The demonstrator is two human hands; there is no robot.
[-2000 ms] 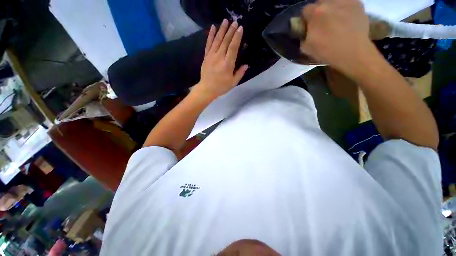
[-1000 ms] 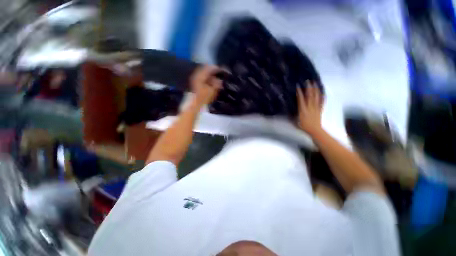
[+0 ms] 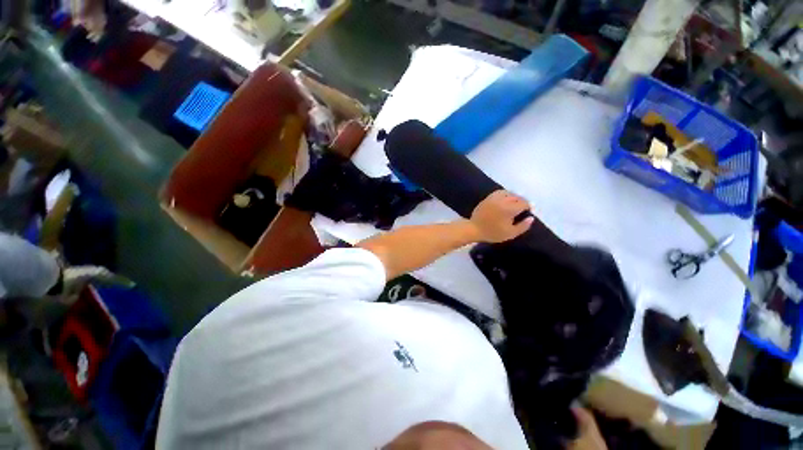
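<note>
The dark padded sleeve board (image 3: 445, 171) lies diagonally on the white table. A black garment piece (image 3: 563, 303) with faint pale print covers its lower right end and hangs over the table's near edge. My left hand (image 3: 502, 217) is on the board at the cloth's upper end, fingers curled, with a bit of black cloth between them. My right hand (image 3: 587, 432) is low at the bottom edge beside the hanging cloth, mostly hidden, so its grip does not show. The iron (image 3: 671, 350) rests on the table's right side, out of both hands.
A blue strip (image 3: 511, 92) lies behind the board. Scissors (image 3: 691, 259), a thin stick (image 3: 704, 233) and a blue basket (image 3: 735, 163) are at the right. Dark cloth (image 3: 352, 193) lies between board and open red-brown carton (image 3: 233, 141). Cardboard (image 3: 638, 409) shows below the table edge.
The iron has left my right hand and rests at the right. From both hands on the cloth, my right hand has moved down to the near edge. The view has turned, showing more table.
</note>
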